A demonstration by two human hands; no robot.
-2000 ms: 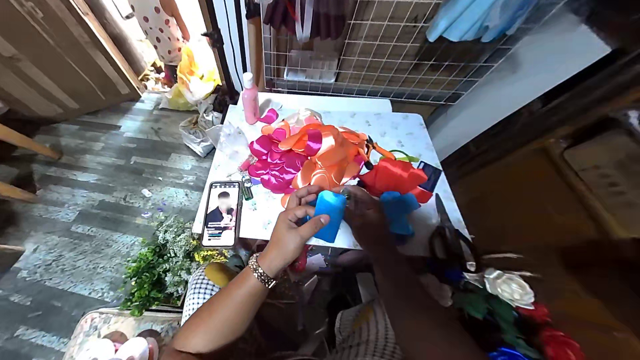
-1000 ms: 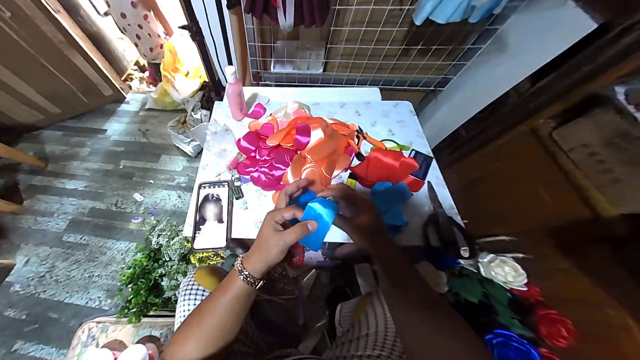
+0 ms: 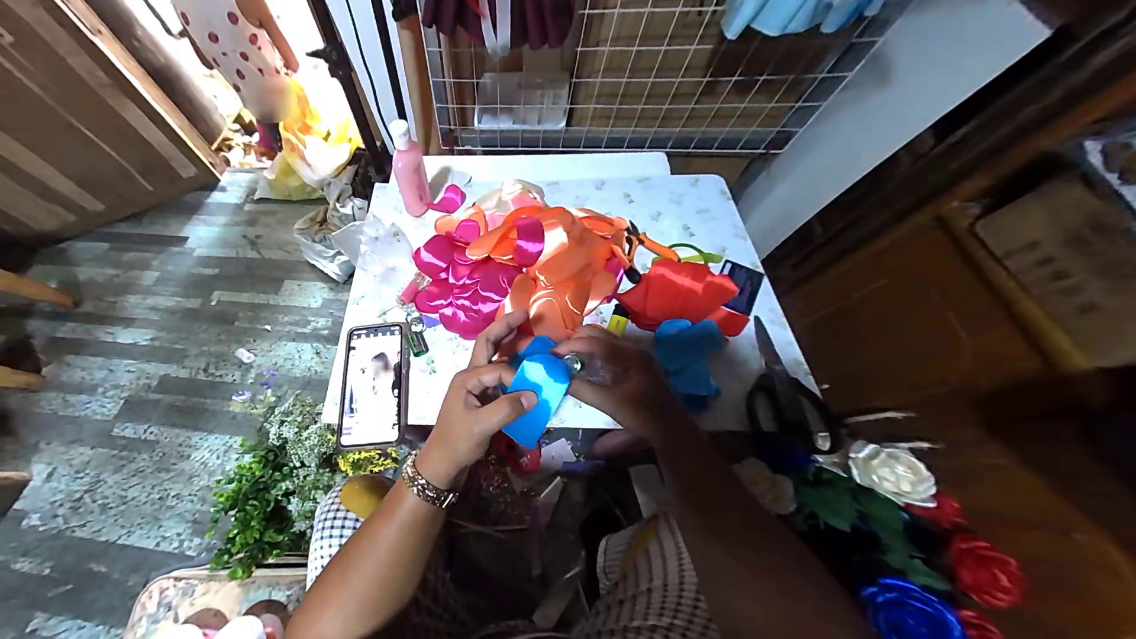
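My left hand (image 3: 484, 399) pinches a piece of blue satin ribbon (image 3: 540, 390) between thumb and fingers, near the table's front edge. My right hand (image 3: 612, 377) grips the ribbon's upper right edge and also has a small object with a round metallic end (image 3: 573, 363), mostly hidden by the fingers. More blue ribbon pieces (image 3: 690, 355) lie just right of my right hand. Beyond the hands is a heap of orange ribbon pieces (image 3: 564, 266), with magenta ribbon pieces (image 3: 470, 284) at its left and red ribbon pieces (image 3: 676, 293) at its right.
A smartphone (image 3: 372, 386) lies at the table's left edge, a pink bottle (image 3: 410, 173) at the back left. Black-handled scissors (image 3: 781, 390) are at the right edge, above fabric roses (image 3: 892, 472). Leafy greenery (image 3: 275, 479) stands at the left. Another person (image 3: 235, 44) is near the doorway.
The blue ribbon in my hands was upright two seconds ago and is now tilted, with a fold showing behind its top. Both hands have stayed on it.
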